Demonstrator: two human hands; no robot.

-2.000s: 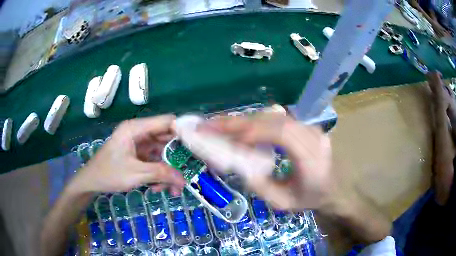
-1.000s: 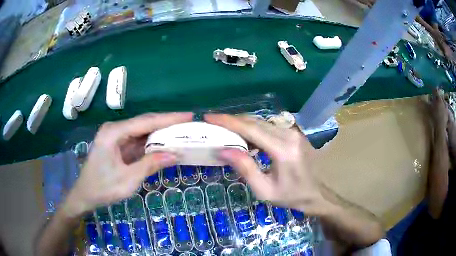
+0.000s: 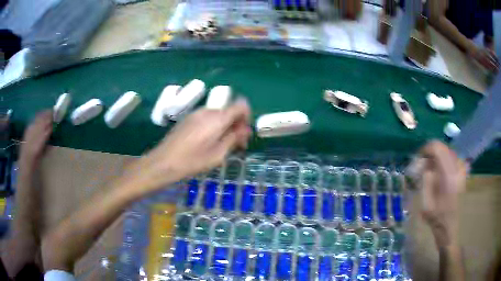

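A closed white assembled housing (image 3: 283, 123) lies on the green belt, just right of my left fingertips. My left hand (image 3: 206, 131) is over the belt's near edge, blurred, with nothing visible in it; it partly hides another white housing (image 3: 220, 97). My right hand (image 3: 442, 178) is blurred at the right end of the tray; a pale shape shows at its fingers, but I cannot tell whether it is held. Rows of half-assembled units (image 3: 269, 200), green above and blue below, lie in the clear tray in front of me.
More housings (image 3: 122, 109) lie along the green belt (image 3: 269, 71) at left. Two brackets (image 3: 346, 102) and small white covers (image 3: 440, 101) lie at right. A pale post (image 3: 483, 121) stands at right. Another person's hand (image 3: 37, 131) is at far left; another person's arm shows top right.
The closed housing that both hands held now lies on the belt. My hands have parted, left over the belt, right to the tray's right end. The view has shifted, showing more at left.
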